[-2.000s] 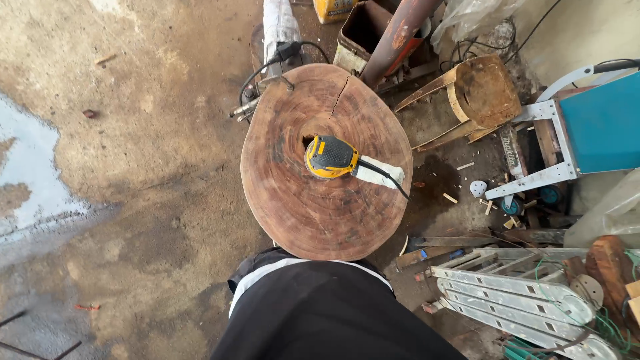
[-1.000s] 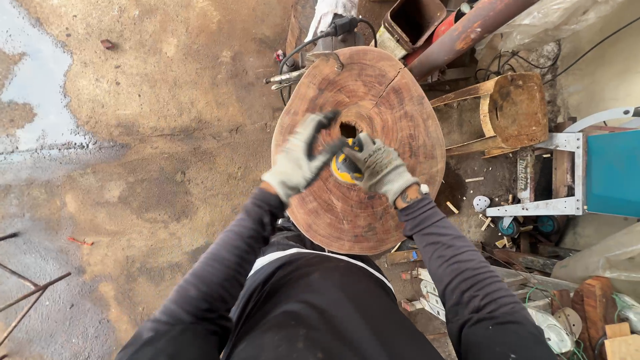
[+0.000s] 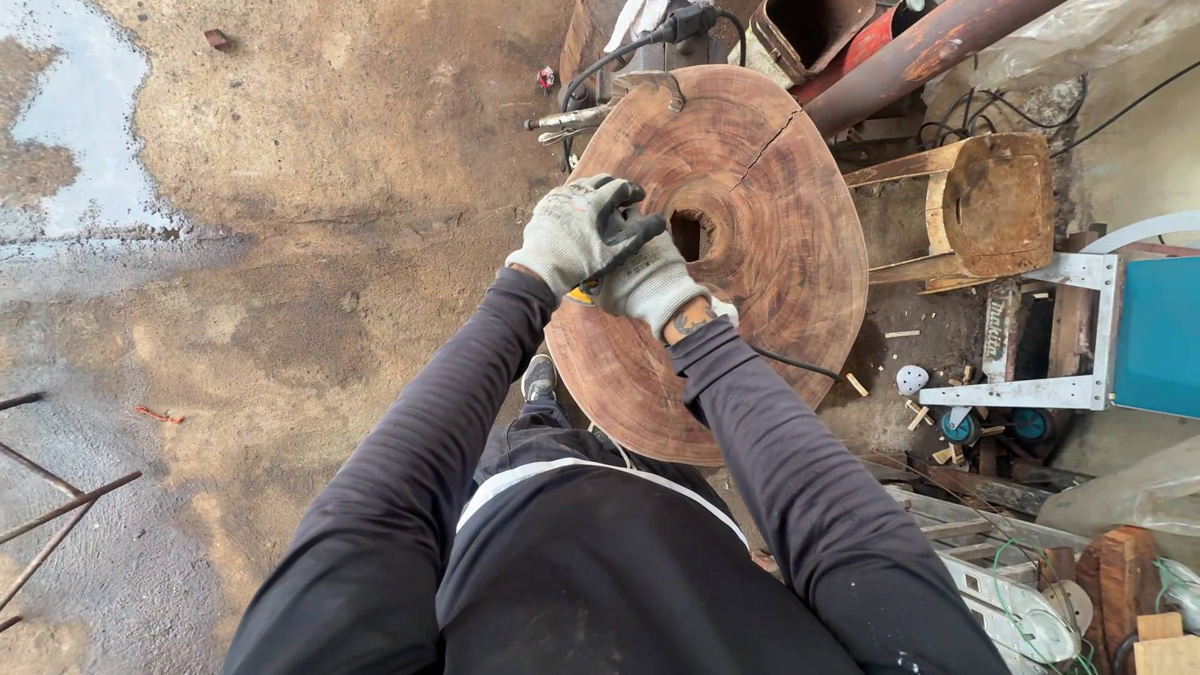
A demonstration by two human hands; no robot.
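A round wood slab (image 3: 778,253) with a dark center hole and a crack lies before me. Both hands wear light knit gloves with dark fingertips and meet over its left part. My right hand (image 3: 647,281) is on a yellow-and-black sander (image 3: 581,296), mostly hidden under the gloves. Its black cord (image 3: 797,363) runs out to the lower right across the slab. My left hand (image 3: 583,230) rests at the sander's top beside my right hand, fingers curled; its grip is partly hidden.
Behind the slab are a rusty metal pipe (image 3: 919,66), a square container (image 3: 814,33) and a cable plug (image 3: 689,22). At right stand a worn wooden stool (image 3: 999,204) and a blue machine on a wheeled stand (image 3: 1158,323). An aluminum ladder (image 3: 994,591) lies lower right; metal rods (image 3: 70,506) project at left.
Both hands, out of view two seconds ago, came over the slab. The sander has moved from beside the hole to the slab's left part, with my hands together over it.
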